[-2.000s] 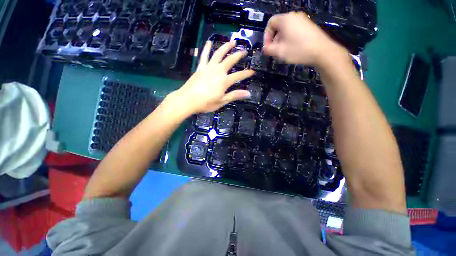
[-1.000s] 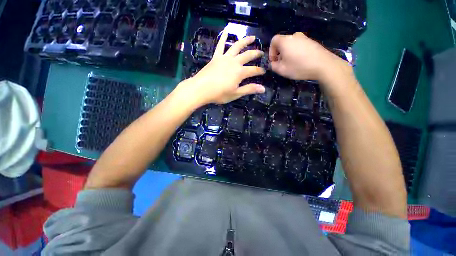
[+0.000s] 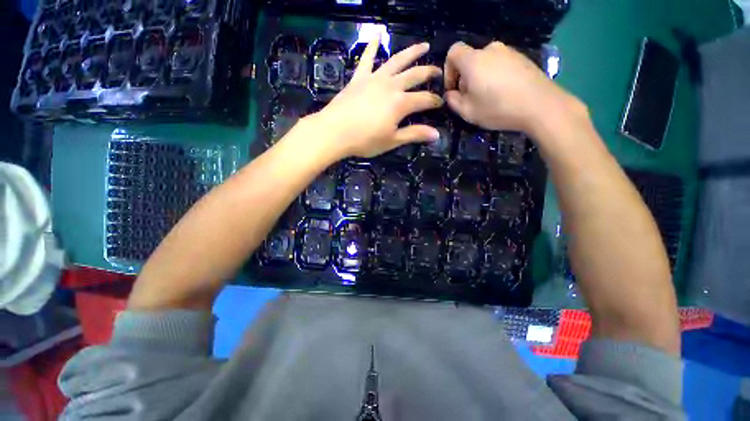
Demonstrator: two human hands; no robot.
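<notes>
A large glossy black blister tray [image 3: 374, 222] lies on the green mat in front of me. Its pockets hold dark square electronic units [image 3: 329, 71] with round centres. My left hand [image 3: 374, 107] is spread flat over the upper middle of the tray, fingers apart. My right hand [image 3: 485, 86] is over the upper right pockets, thumb and curled fingers close together beside my left fingertips. Whatever lies between its fingertips is hidden or too small to tell.
Stacked black blister trays [image 3: 123, 62] stand at the upper left. A fine-grid small-parts tray [image 3: 152, 201] lies left, another [image 3: 658, 214] right, partly behind my forearm. A smartphone-like black rectangle [image 3: 651, 94] lies upper right, near grey blocks [image 3: 724, 181]. Red baskets [image 3: 563, 333] are below the bench edge.
The view has shifted, so the trays sit further left. Both hands have moved closer together over the tray; my right hand has come down from the tray's top edge.
</notes>
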